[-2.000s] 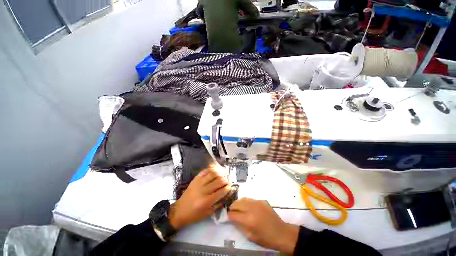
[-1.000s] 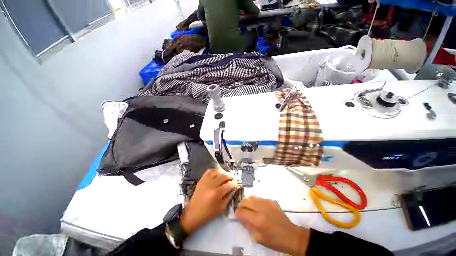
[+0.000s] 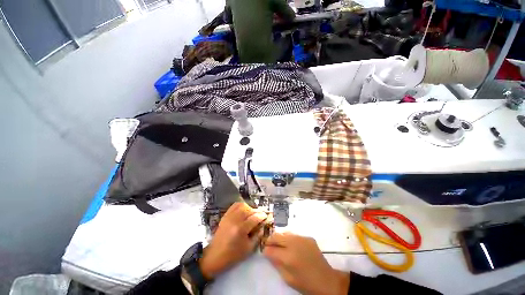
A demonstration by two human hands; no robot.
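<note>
The dark grey garment (image 3: pixel 167 155) lies left of the machine head, with a darker band and two small round buttons or snaps. A narrow part of it runs down to the needle area. My left hand (image 3: pixel 233 239), with a watch on the wrist, holds the small bunched garment section (image 3: pixel 265 233) just below the presser foot (image 3: pixel 267 203). My right hand (image 3: pixel 296 256) pinches the near end of the same section, close beside my left fingers. The fingers hide most of the section. The white sewing machine (image 3: pixel 282 141) stands over the work.
Scissors with red and orange handles (image 3: pixel 384 239) lie right of the needle. A phone (image 3: pixel 498 248) lies at the far right. A checked cloth (image 3: pixel 343 158) hangs over the machine head. A striped cloth pile (image 3: pixel 244 86) and a thread cone (image 3: pixel 455 66) are behind. A person (image 3: pixel 254 29) stands beyond.
Both hands stay at the needle area on the section, with only slight finger shifts. The view has swung a little right, then partly back. The grey garment looks much the same.
</note>
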